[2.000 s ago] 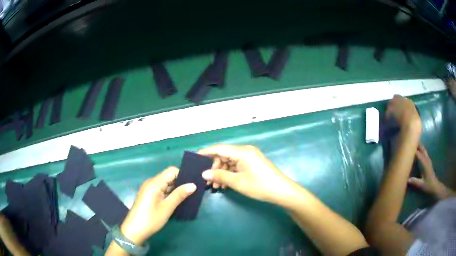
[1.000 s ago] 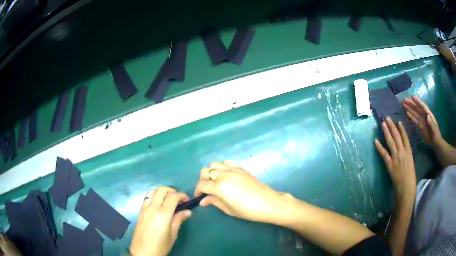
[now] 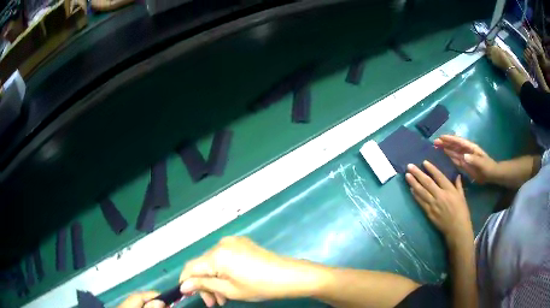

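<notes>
A dark piece (image 3: 170,295), narrow and folded, is low at the left of the view, held between my two hands. My right hand (image 3: 232,274) grips its right end with thumb and fingers. My left hand (image 3: 142,300) is mostly cut off by the bottom edge; its fingertips are at the left end of the piece. A little red and white shows at the piece near my right fingers. A corner of another dark cut piece (image 3: 89,299) shows at the bottom left edge.
A white rail (image 3: 271,185) runs diagonally between the green table (image 3: 301,222) and the belt (image 3: 259,144), which carries several dark strips (image 3: 221,153). At right, a neighbour's hands (image 3: 443,198) rest on dark pieces (image 3: 410,148) beside a white block (image 3: 378,162). More people's hands are at top right.
The view has turned right and tilted. The dark piece, flat at first, is now folded narrow. Most of the cut-piece pile has left the view. The neighbour's hands now lie flat on the pieces.
</notes>
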